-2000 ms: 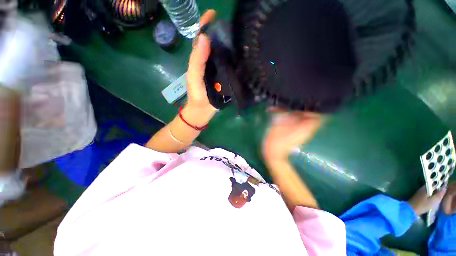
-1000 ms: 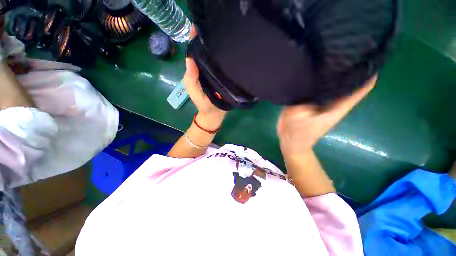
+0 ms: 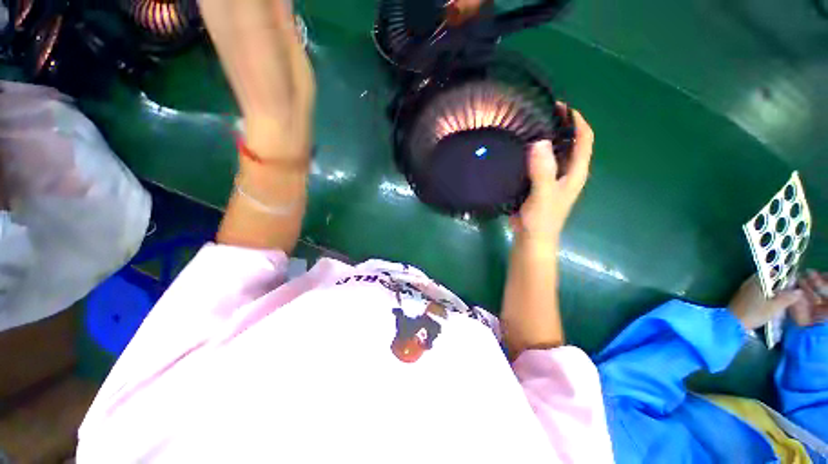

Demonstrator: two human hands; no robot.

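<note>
A black fan (image 3: 463,172) is in front of me, its smooth dark disc facing up, with copper-lit ribs behind and a small blue-white light on the disc. My right hand (image 3: 554,181) grips its right rim, thumb on the ribbed edge by the disc. My left hand (image 3: 259,54) is raised at the top left, blurred; its fingers are cut off by the top edge, so what it holds is hidden. A second black fan (image 3: 409,32) lies just beyond, touching or overlapping the first in view.
The green bench (image 3: 654,199) runs across. Copper-lit fans (image 3: 159,14) cluster top left, near a pale garment (image 3: 73,199). A neighbour in blue sleeves (image 3: 672,335) holds a sheet of black dots (image 3: 781,227). A blue stool (image 3: 123,308) stands below. Skin shows at the top edge beyond the second fan.
My left hand has left the fan and moved up and left. The fan is lower and farther from the camera, in my right hand alone. The second fan and the dotted sheet have come into view.
</note>
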